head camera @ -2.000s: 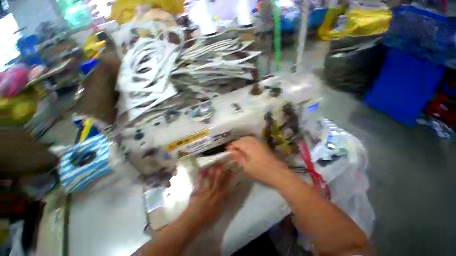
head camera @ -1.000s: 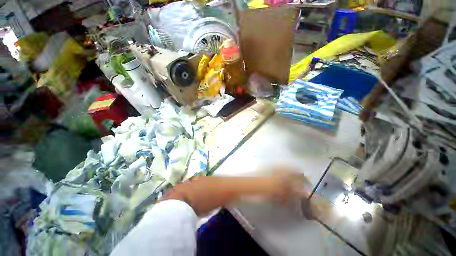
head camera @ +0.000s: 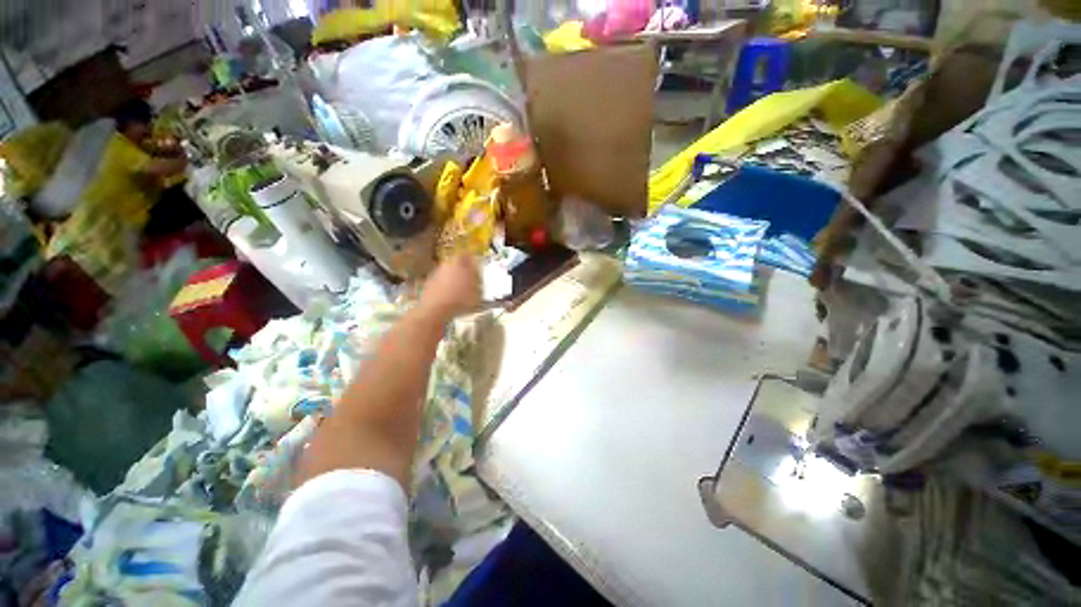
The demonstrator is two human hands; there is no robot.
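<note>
My left hand is stretched forward over the left table edge, beside a white crumpled piece and the dark flat phone. Its fingers are blurred, and I cannot tell whether it holds anything. My right hand is not in view. The stack of striped pieces, blue and white with a round hole, lies at the back of the white table. The needle plate is at the right under the bright lamp, beside the sewing machine head.
A striped cloth heap fills the left. A bottle with yellow packets stands before a cardboard sheet. Another sewing machine and a red stool are further left. White cut pieces hang at right. A person in yellow is far left.
My left hand has moved from beside the needle plate forward and left to the phone area. Two seconds ago both hands were at the machine. The view has swung left.
</note>
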